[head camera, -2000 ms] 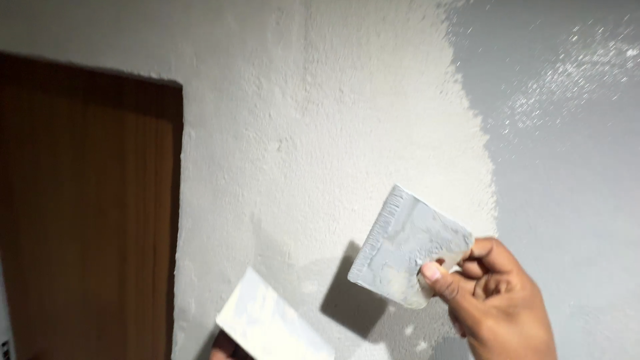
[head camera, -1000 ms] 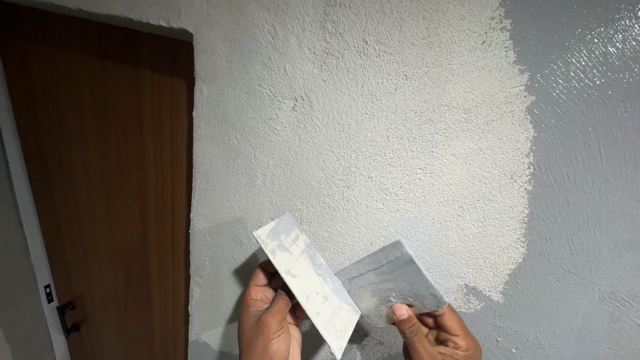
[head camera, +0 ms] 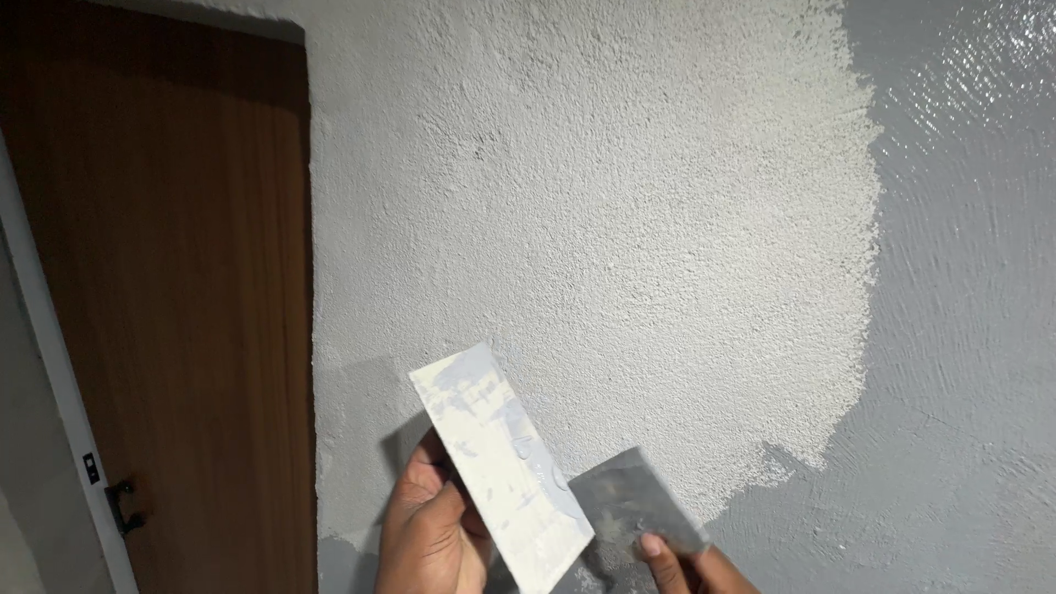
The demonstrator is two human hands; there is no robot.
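My left hand (head camera: 433, 520), low in the middle of the view, grips a flat rectangular plate (head camera: 499, 462) smeared with white and grey filler. Just right of it, my right hand (head camera: 689, 569) pinches a thin grey putty scraper (head camera: 631, 503) by its lower right corner, thumb on top. The scraper's left edge lies close beside the plate's lower right edge; whether they touch I cannot tell. Behind both stands a rough whitish wall (head camera: 594, 231), with a wet-looking grey coat (head camera: 965, 272) over its right side and more grey low down.
A brown wooden door (head camera: 181, 272) is set back in the wall at the left. It has a black handle (head camera: 124, 507) near a pale frame strip (head camera: 62, 396). The wall edge (head camera: 312, 272) runs down along the door.
The scraper has come from the right, apart from the plate two seconds ago, to beside it. My left hand and the plate show more fully than at first. The view has shifted somewhat.
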